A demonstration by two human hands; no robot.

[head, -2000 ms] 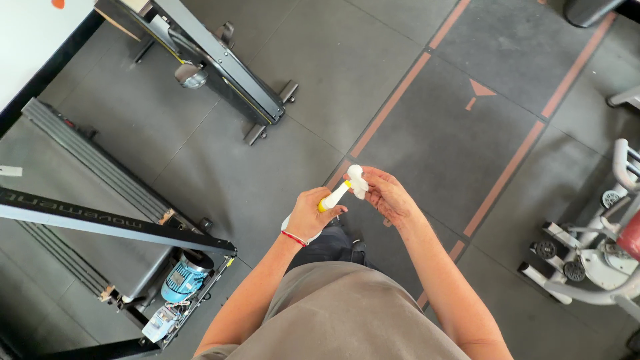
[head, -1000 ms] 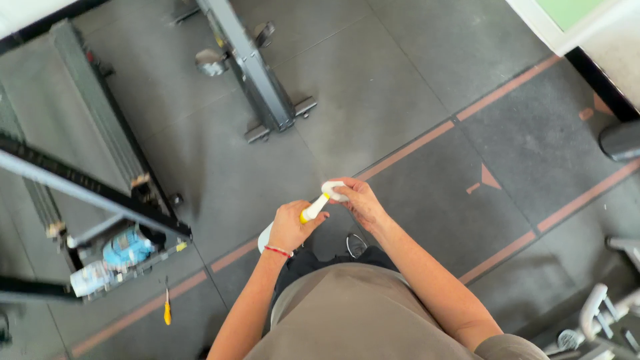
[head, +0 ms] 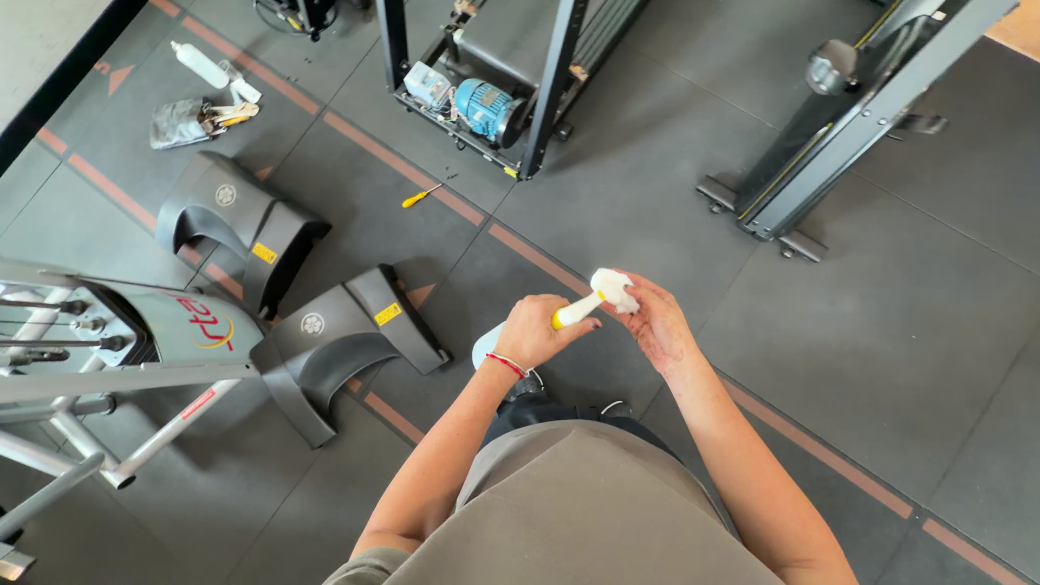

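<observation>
My left hand [head: 540, 331] grips a white-handled brush [head: 580, 310] with yellow bands; it is held in front of my body. At its far end is a white, fluffy head or wad of cloth [head: 615, 290], and which of these it is I cannot tell. The fingers of my right hand [head: 660, 322] are closed on that white end. Below my left hand a pale rounded object [head: 487, 345] sticks out, mostly hidden by the hand, apparently held with the handle.
On the floor lie two dark plastic machine covers [head: 236, 211], a yellow-handled screwdriver [head: 420, 197], a white bottle [head: 199, 65] and a tool pouch [head: 179, 123]. An opened treadmill frame with a blue motor [head: 485, 110], an upright machine [head: 837, 122] and a silver gym machine [head: 183, 329] stand around.
The view has swung strongly to the left, bringing the covers, bottle and pouch into sight. Both hands stay on the white-handled object and its white end.
</observation>
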